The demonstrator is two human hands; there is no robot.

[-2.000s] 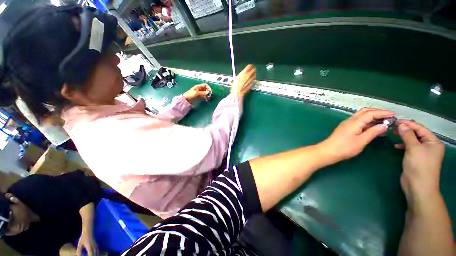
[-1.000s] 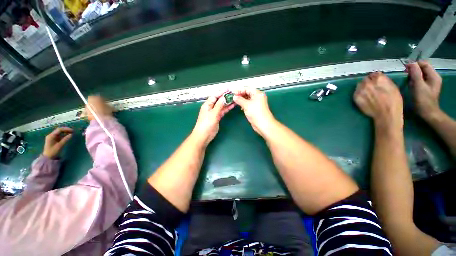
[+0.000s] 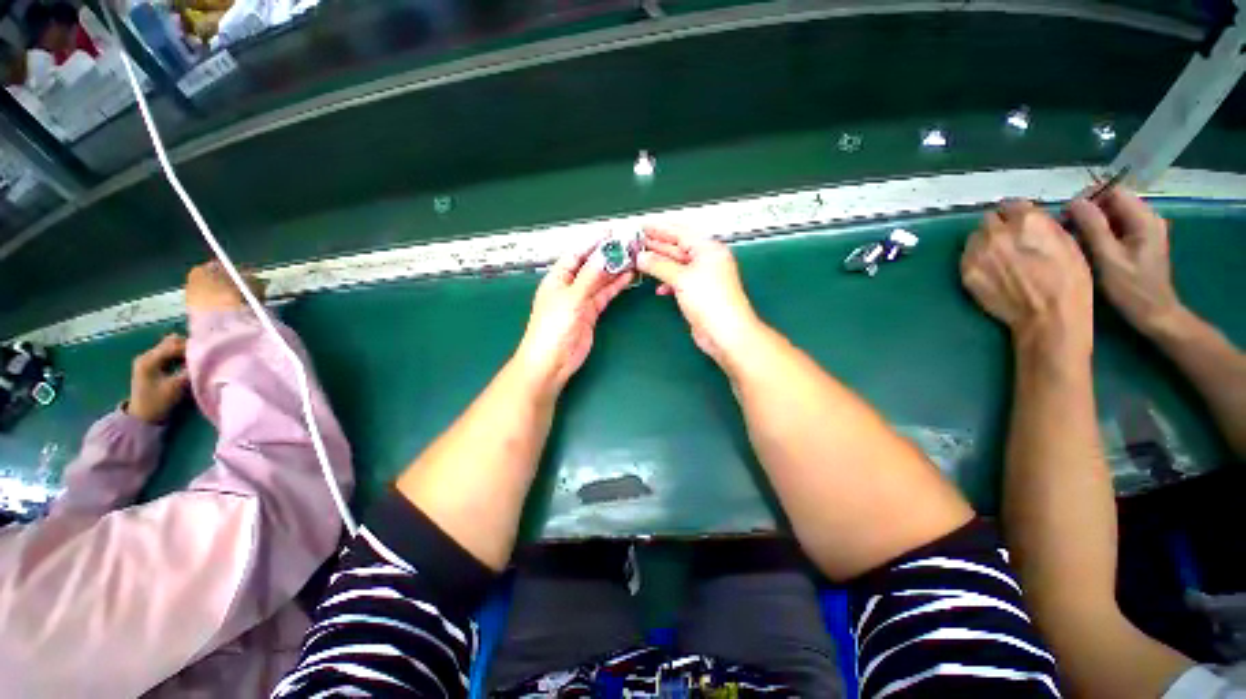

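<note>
A small square unit with a green face and a silvery rim point(image 3: 615, 255) is held at the pale rail's near edge, above the green ledge. My left hand point(image 3: 571, 303) grips its left side between thumb and fingers. My right hand point(image 3: 694, 284) has its fingertips at the unit's right edge; whether they hold a separate small part is too small to tell. A small cluster of silver-and-black parts point(image 3: 879, 253) lies on the ledge to the right of my hands.
Bright small units point(image 3: 644, 165) sit spaced out on the dark belt beyond the pale rail point(image 3: 465, 260). A neighbour's pink sleeves point(image 3: 260, 410) are at left, with a white cable point(image 3: 205, 239) hanging there. Another person's hands point(image 3: 1032, 266) work at right. Black parts point(image 3: 21, 382) lie far left.
The view has swung from the left neighbour to my own place. Since one second ago, belt units have shifted left and the unit's green face shows more openly. The left neighbour's hand has moved left.
</note>
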